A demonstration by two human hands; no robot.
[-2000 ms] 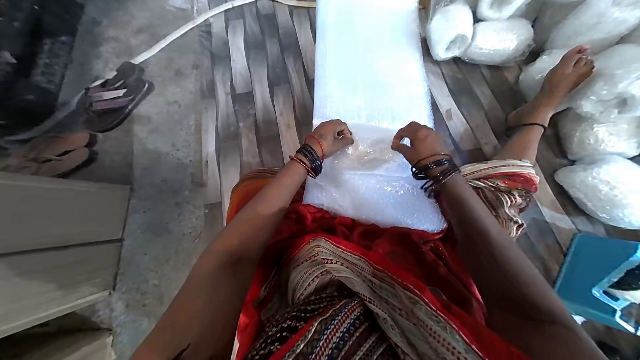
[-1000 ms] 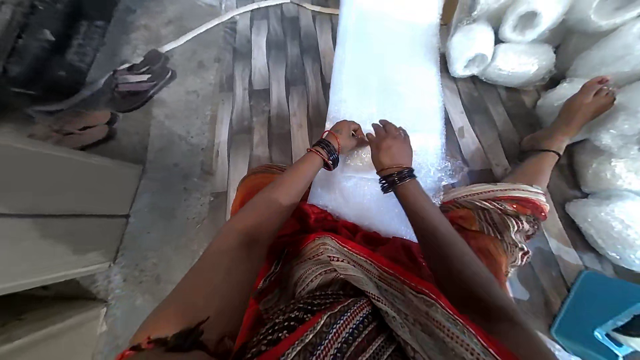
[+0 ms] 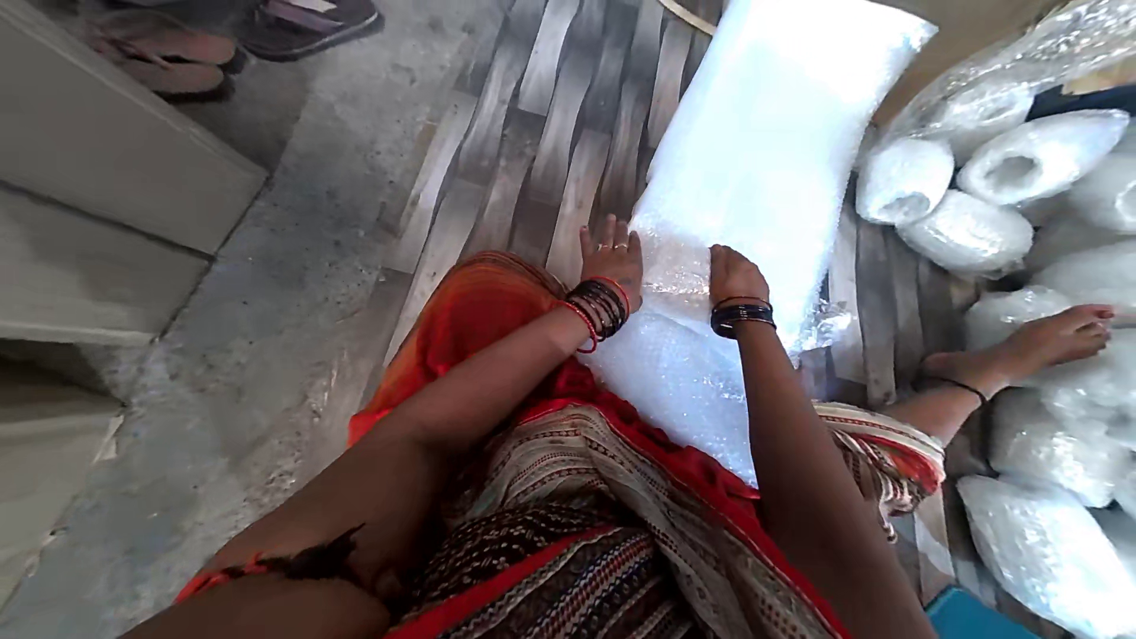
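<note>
A long stack of white bubble wrap sheets reaches from my lap away across the floor. A bundle in clear plastic wrap lies on it between my hands. My left hand has its fingers spread at the bundle's left side, palm down, gripping nothing that I can see. At the right side, my right hand rests against the bundle with its fingers close together; whether it grips the wrap is hard to tell.
Several wrapped white rolls are heaped on the right, around my bare foot. Part of a blue tray shows at the bottom right. Sandals lie at the upper left, above a pale box-like block.
My hands, close together over the wrap one second ago, have moved apart to either side of the bundle. The left fingers have spread. The view has turned somewhat.
</note>
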